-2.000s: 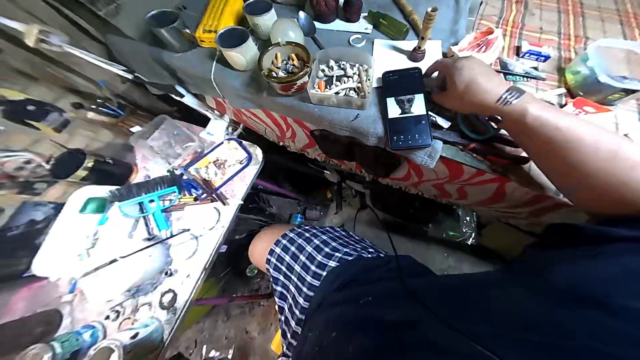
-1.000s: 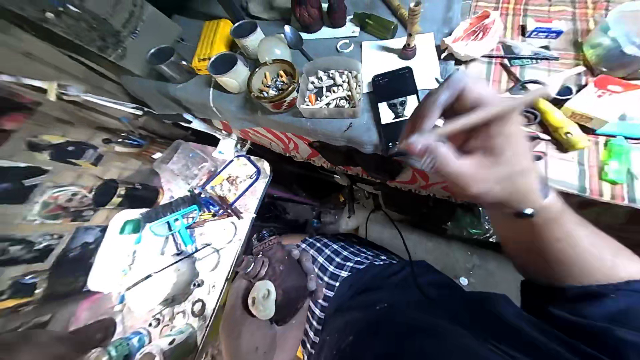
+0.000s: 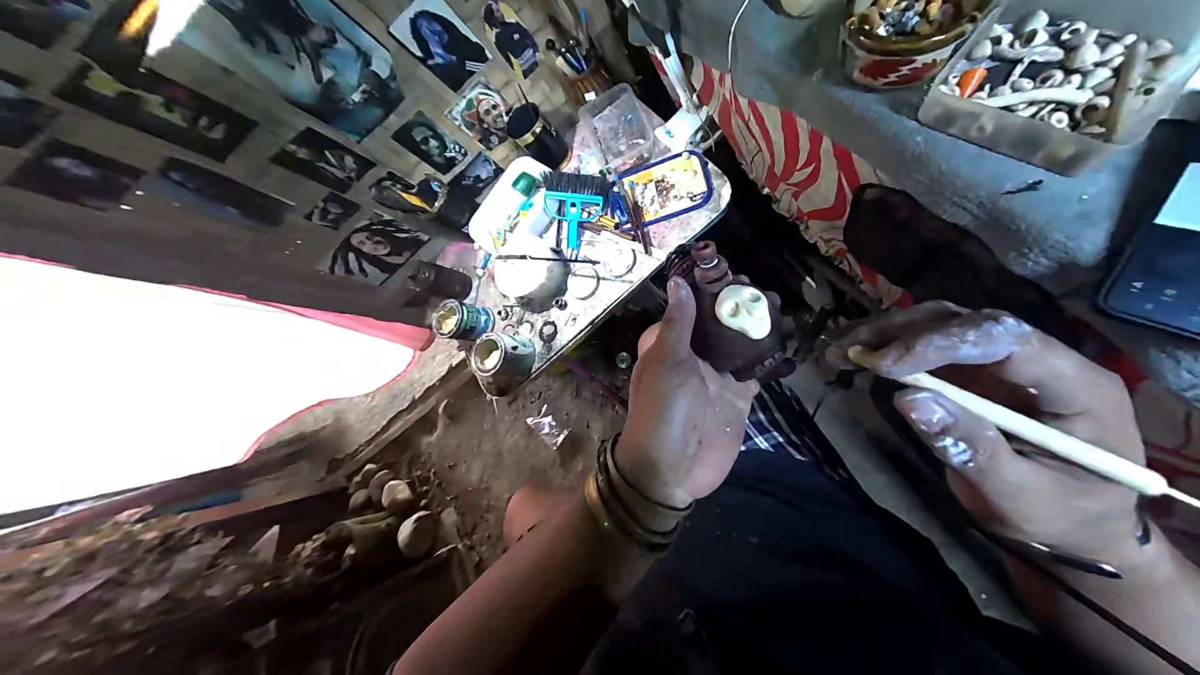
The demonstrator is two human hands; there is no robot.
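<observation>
My left hand (image 3: 689, 403) is palm up and holds a small dark brown sculpted object (image 3: 741, 328), perhaps clay, with a knobbed neck at its upper end. A cream face-like piece (image 3: 743, 311), with hollows like eye sockets, sits on its front. To the right of it, my right hand (image 3: 1012, 403) grips a slender pale stick-like tool (image 3: 1041, 431) between thumb and fingers, its tip pointing left toward the object but apart from it. At the right edge a phone (image 3: 1162, 253) lies on the grey cloth, its screen partly cut off.
A plastic tub (image 3: 1022, 136) of small pale pieces and a patterned bowl (image 3: 900, 56) stand on the grey-covered table. On the low white table (image 3: 609, 300) at centre lie a blue brush (image 3: 574, 202), tins (image 3: 502, 361) and a blue-rimmed tray (image 3: 666, 187). Pictures (image 3: 375, 246) cover the wall.
The view has swung left and closer. The left hand has come up from the lap with the dark object. The right hand, over the phone earlier, is now lower, beside the object, still with the tool.
</observation>
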